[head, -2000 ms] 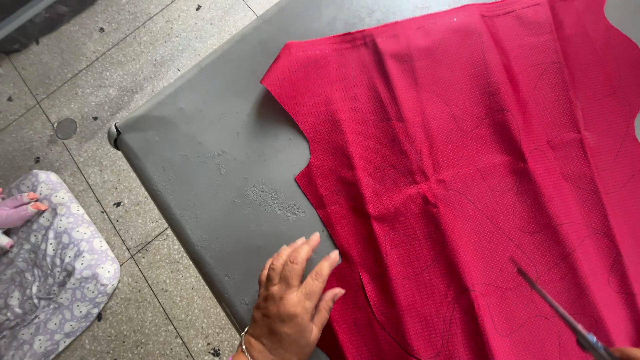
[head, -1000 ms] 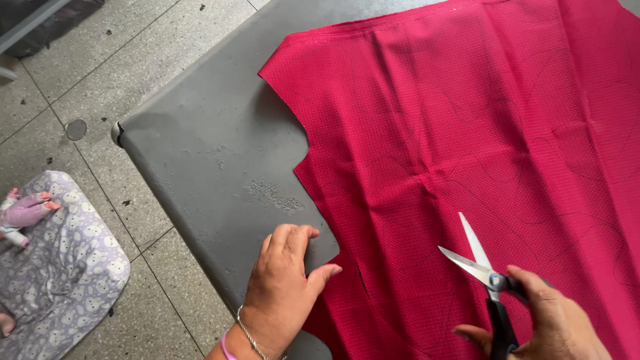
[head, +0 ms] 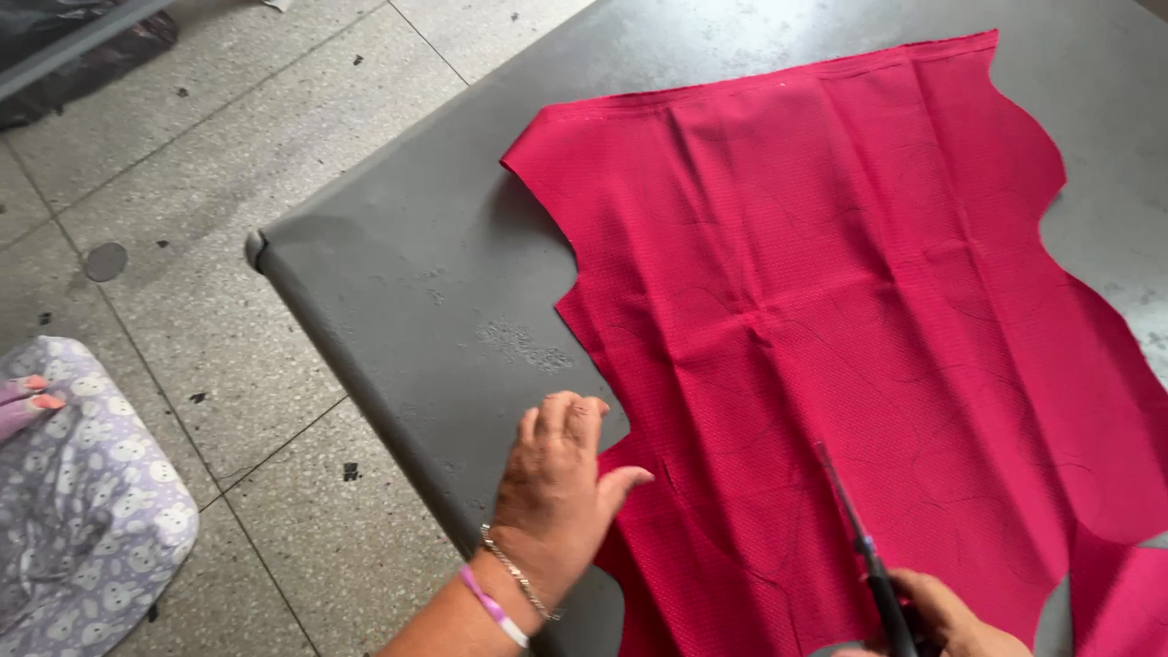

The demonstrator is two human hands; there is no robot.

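A red textured fabric [head: 821,301] with creases, drawn curved lines and cut edges lies on the grey table [head: 392,265]. My left hand [head: 557,484] is at the left edge of the fabric, fingers bent and thumb over the cloth, holding nothing; it wears a chain bracelet and a purple and white band. At the bottom right, my right hand [head: 940,616] holds scissors with black handles [head: 871,566]. Their blades point up and away over the fabric and look edge-on. Part of the right hand is cut off by the frame's bottom.
Another red fabric piece [head: 1118,593] lies at the lower right. Beyond the table's left edge, a cushion with a rabbit print [head: 100,493] sits on the speckled tile floor [head: 228,182], with small feet [head: 32,401] on it. A dark plastic bag [head: 91,68] is at the top left.
The scissors, seen with spread blades one second ago, now appear edge-on. My left hand stays beside the fabric's left edge. The view has shifted, showing more of the fabric's right side.
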